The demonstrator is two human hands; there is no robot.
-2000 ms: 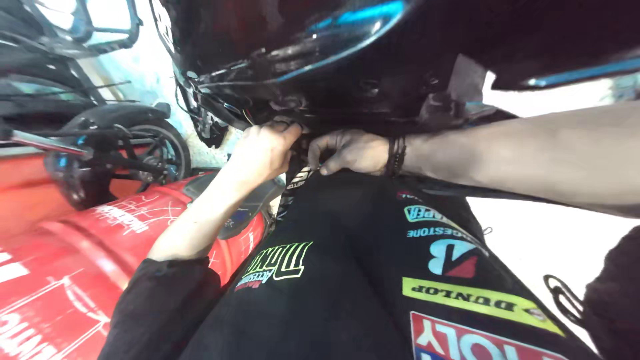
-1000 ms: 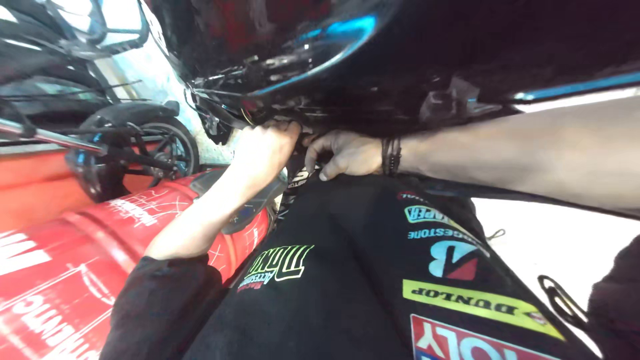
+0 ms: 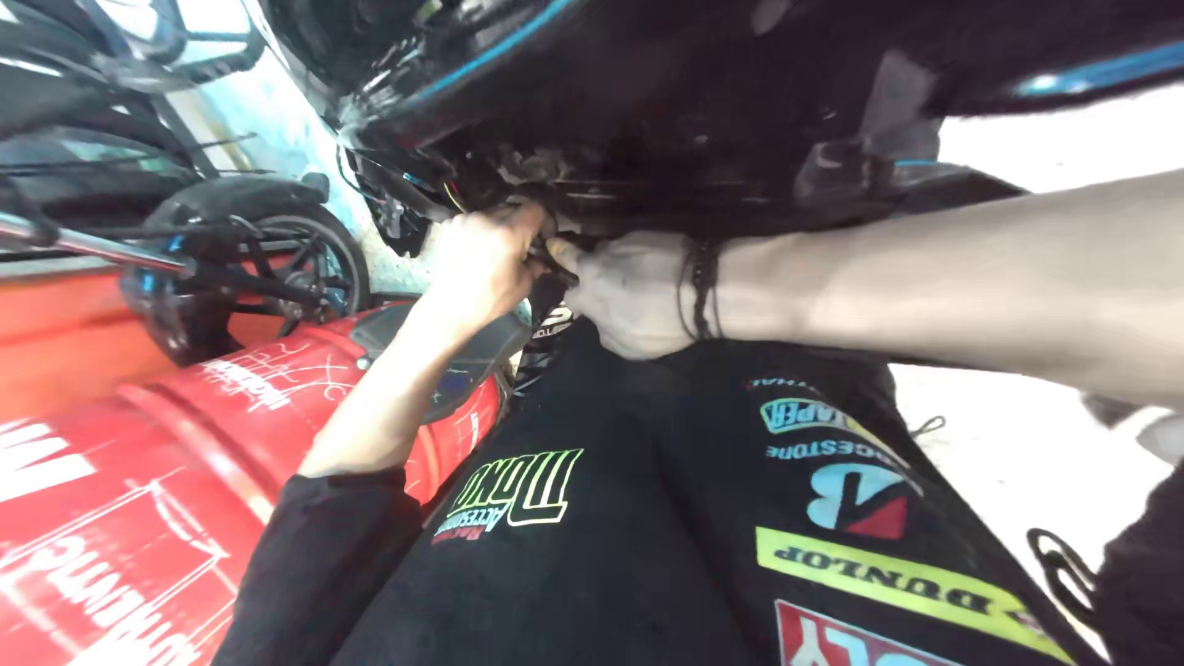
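Beneath the dark underside of a motorcycle's body panel (image 3: 684, 102), both hands meet near the middle of the view. My left hand (image 3: 486, 264) has its fingers curled at a small dark part, perhaps a cable or wire, too hidden to name. Close to its fingertips is my right hand (image 3: 629, 291), with thumb and fingers bent around the same dark spot; a dark cord bracelet (image 3: 703, 289) circles the wrist. Thin wires (image 3: 453, 194) show just above my left hand. What lies between the fingers is mostly hidden.
A red drum (image 3: 176, 472) with white writing lies at the left, a dark padded piece (image 3: 462, 365) on it. Behind stands a black spoked wheel (image 3: 305, 268) with its fender. A black cord loop (image 3: 1064, 569) lies on the pale floor at right.
The right hand has turned and its fingers have closed in more beside the left hand. The left hand stays in about the same place under the panel.
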